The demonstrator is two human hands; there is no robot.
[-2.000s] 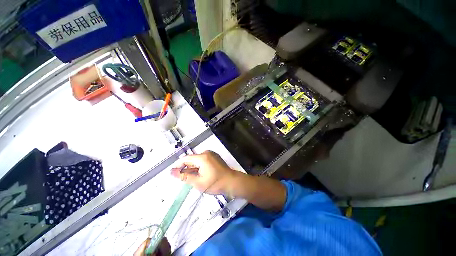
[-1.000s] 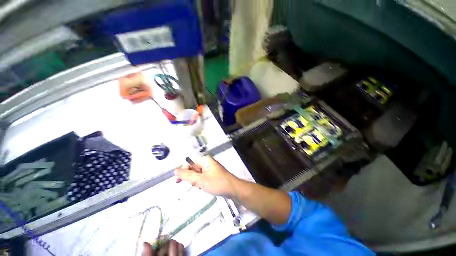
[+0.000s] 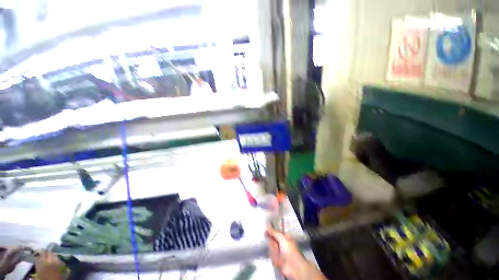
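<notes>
My right hand [image 3: 290,257] is at the bottom centre, blurred, fingers closed around thin dark tweezers [image 3: 281,219] that point up. My left hand is out of the picture. Part of a green hold-down bar [image 3: 244,272] shows at the bottom edge, left of my right hand. A pallet [image 3: 402,262] with yellow-edged circuit boards [image 3: 417,243] sits at the lower right, with a green bar across the boards.
A black bin [image 3: 164,203] of green bars and a dotted cloth [image 3: 185,227] lie left. A blue cord [image 3: 129,202] hangs before them. Another person's hands [image 3: 50,266] show lower left. A cup [image 3: 267,203], round dark object [image 3: 236,230], orange box [image 3: 230,169] and purple container [image 3: 326,192] stand beyond.
The view has swung up and left, so the bench items and pallet appear lower and further right. My left hand has left the picture. Another person's hands have come into view.
</notes>
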